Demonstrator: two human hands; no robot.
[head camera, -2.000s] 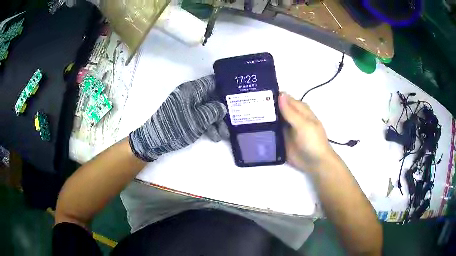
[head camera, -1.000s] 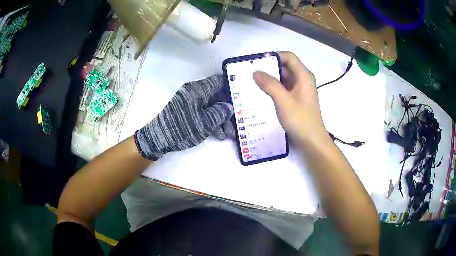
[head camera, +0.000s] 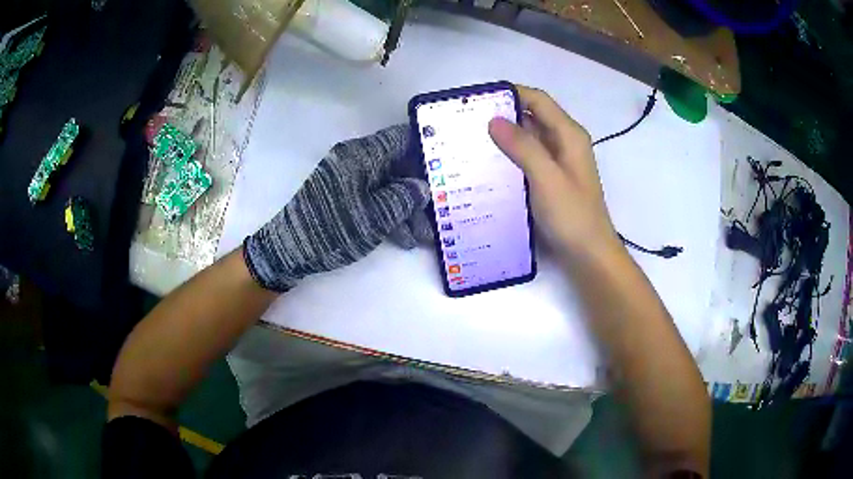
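Note:
A smartphone with a lit white screen showing a list is held upright over the white sheet, mid-view. My left hand, in a grey-black striped knit glove, grips its left edge. My bare right hand is at its upper right edge, the thumb over the upper screen, the fingers partly hidden behind the phone. A thin black cord lies on the sheet behind my right hand, its middle hidden; a plug end shows to the right of my forearm.
A black cord pile lies at the right. Green circuit boards lie on a papered strip at the left, others on a black surface. A tan cone with a white tube and a dark thin tip stand at the top.
The phone's dark lock screen has changed to a white list. My right hand has moved from the phone's right edge to its upper part, thumb over the screen.

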